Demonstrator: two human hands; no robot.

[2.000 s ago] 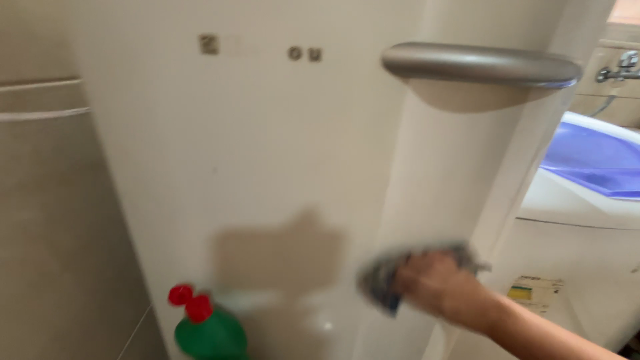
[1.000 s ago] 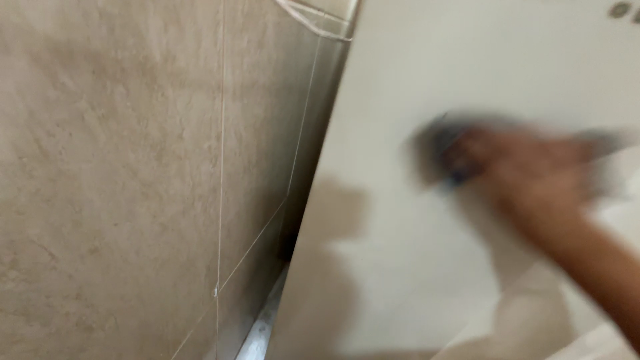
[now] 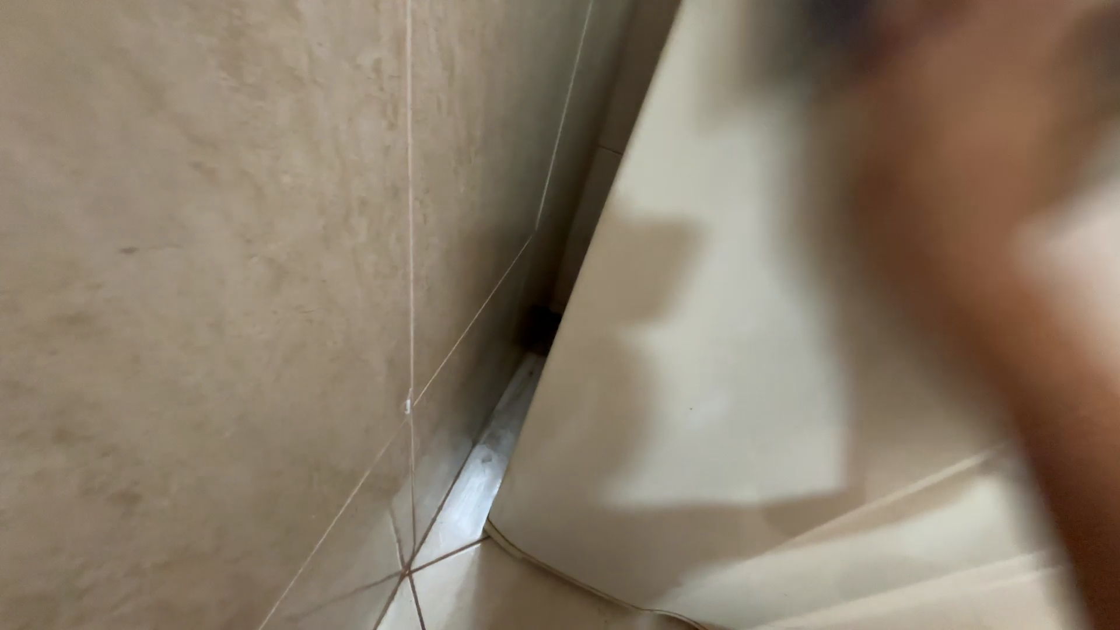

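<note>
My right hand (image 3: 954, 114) is strongly blurred at the upper right, its forearm coming in from the lower right edge. A dark cloth (image 3: 836, 22), also blurred and cut off by the top edge, is bunched in its fingers. Hand and cloth are over the pale front of a white refrigerator door (image 3: 744, 394); blur hides whether the cloth touches it. Shadows fall across the door's left and lower parts. My left hand is not in view.
A beige tiled wall (image 3: 210, 262) fills the left side. Between it and the door runs a narrow, dark gap with a shiny floor strip (image 3: 472, 481) at its bottom. Floor tiles (image 3: 446, 586) show below, beside the door's lower edge.
The view has swung left and down from the door handle to the wall gap. The green bottle with red cap, seen two seconds ago, is out of view. The cloth has stayed in my right hand.
</note>
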